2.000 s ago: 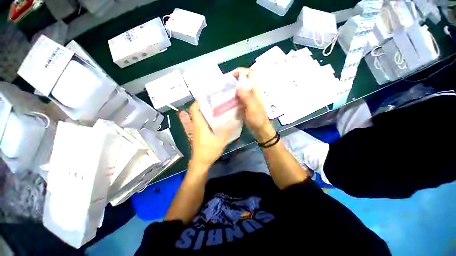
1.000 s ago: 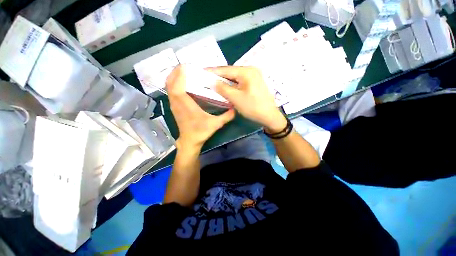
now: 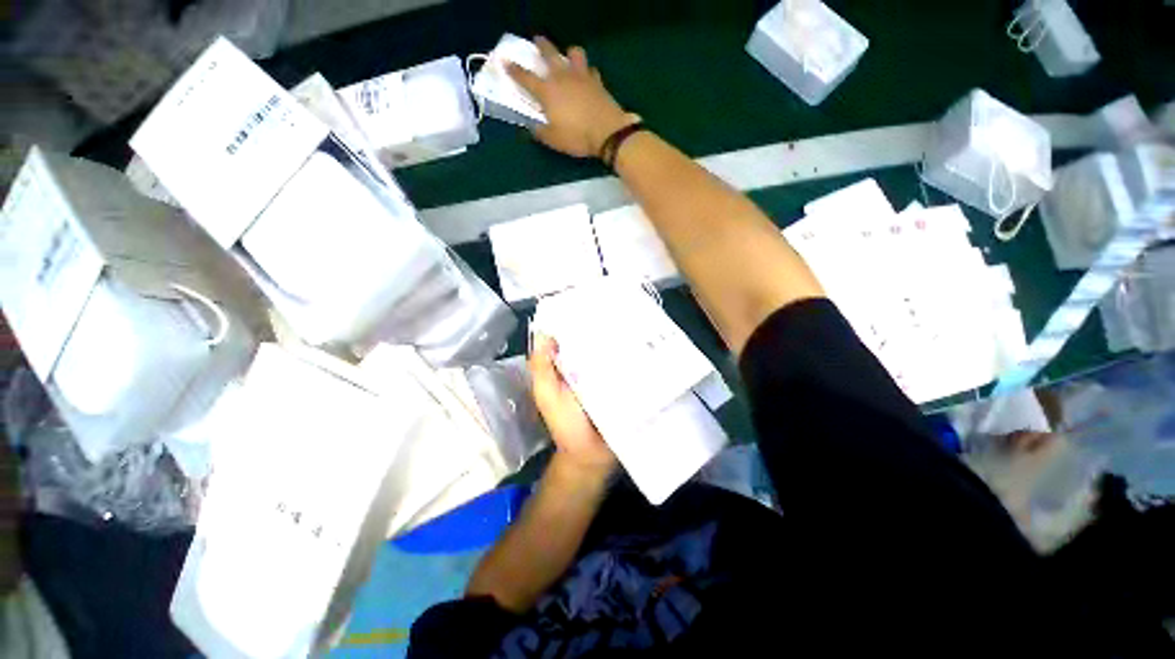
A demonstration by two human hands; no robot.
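Note:
My left hand [image 3: 567, 415] holds a white carton [image 3: 631, 354] with its flaps open, above the near edge of the green bench. The fingers behind the carton are hidden. My right hand [image 3: 573, 101] reaches far forward over the dark green conveyor. Its fingers are spread at the right side of a small white corded unit [image 3: 505, 80], and no firm grip on it shows. A printed white carton [image 3: 410, 113] lies left of that unit. Two white blocks [image 3: 546, 252] lie side by side behind the held carton.
Large white cartons [image 3: 290, 515] lean in stacks at the left. Flat white blanks [image 3: 908, 303] are fanned at the right, beside a label strip [image 3: 1076, 315]. More corded units [image 3: 990, 152] stand at the upper right. A pale rail [image 3: 760, 167] runs along the conveyor.
Both hands were together on a white carton. My right hand has let go and moved forward over the conveyor. My left hand has moved nearer with the carton, whose flaps now show open.

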